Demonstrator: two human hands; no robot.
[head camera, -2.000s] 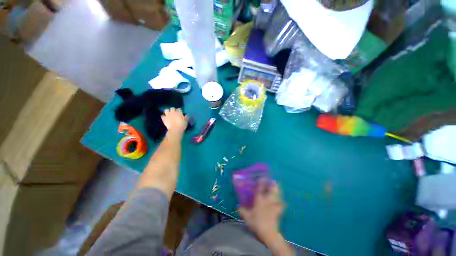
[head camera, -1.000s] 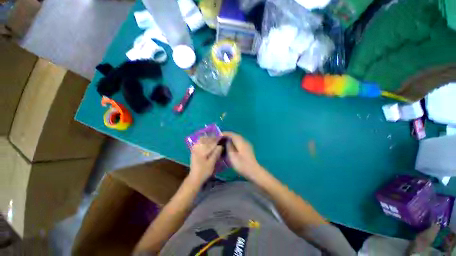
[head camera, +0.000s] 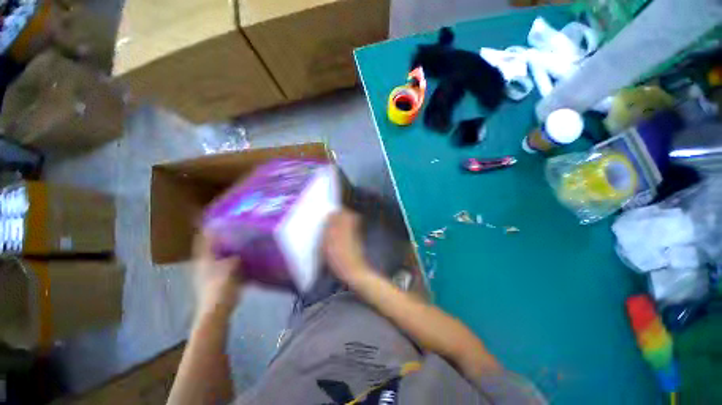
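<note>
A purple printed box (head camera: 257, 210) with a white side facing right is held between my two hands, blurred by motion. It is in front of and partly over an open brown carton (head camera: 176, 207) on the floor. My left hand (head camera: 215, 265) is on the box's lower left side. My right hand (head camera: 343, 244) is against its white side. The carton's inside is mostly hidden behind the box.
The green table (head camera: 507, 308) is on the right, with a black soft heap (head camera: 459, 83), orange-yellow tape (head camera: 405, 103), a red cutter (head camera: 489, 164), bagged yellow tape (head camera: 602, 179) and a rainbow duster (head camera: 651, 332). Closed cartons (head camera: 198, 55) stand behind; more cartons (head camera: 79, 297) stand left.
My view has turned left from the table to the floor carton. My hands, earlier together on a small purple piece over the table edge, now hold a larger purple box over the carton.
</note>
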